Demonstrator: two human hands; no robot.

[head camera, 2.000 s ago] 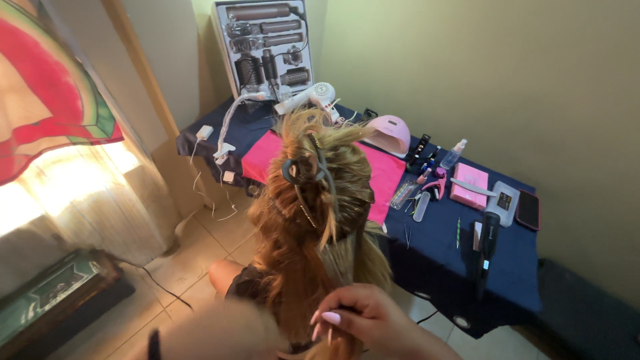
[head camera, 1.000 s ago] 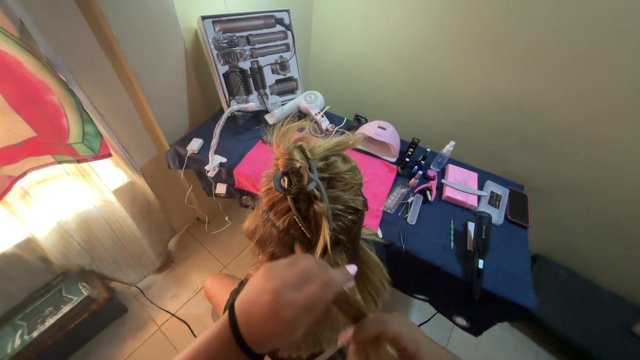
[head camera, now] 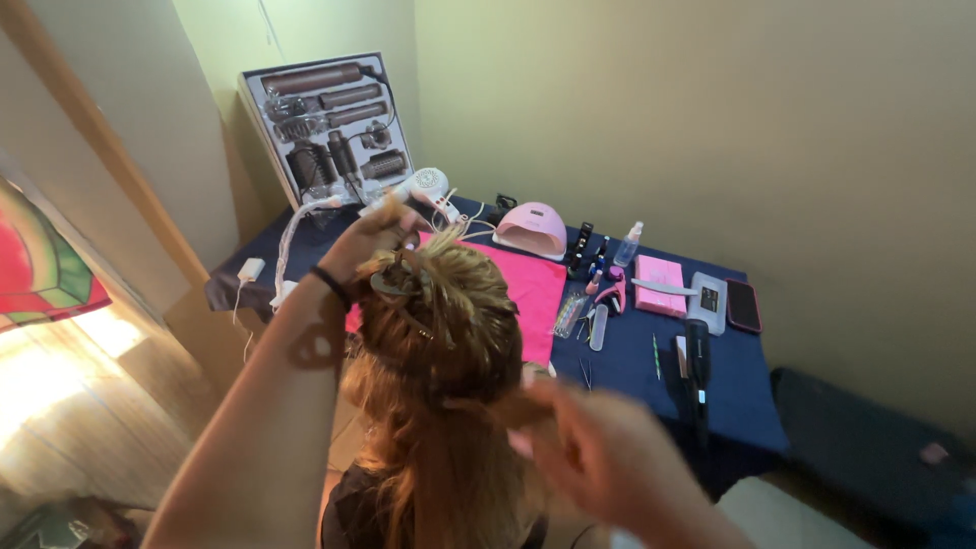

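Observation:
A seated person's blond-brown hair [head camera: 457, 328] is partly gathered on top of the head with a dark hair clip [head camera: 396, 282], while the lower hair hangs loose. My left hand [head camera: 389, 229], a black band on its wrist, is raised at the front of the head, above and beyond the clip; its fingers are partly hidden, and what they hold cannot be told. On the right, my right hand [head camera: 587, 442], blurred, has its fingers closed on a strand of hair drawn out from the back of the head.
Beyond the head, a table with a dark blue cloth [head camera: 625, 374] bears a boxed hair styling set [head camera: 335, 130], a white hair dryer [head camera: 427, 183], a pink nail lamp [head camera: 534, 229], a hair straightener [head camera: 696, 374], a phone [head camera: 743, 305] and a pink box [head camera: 660, 284]. A curtain [head camera: 46, 267] hangs at left.
My left hand has moved from the hair at the back of the head up to the front. My right hand has come up, beside the head's back, with a strand. The view has shifted.

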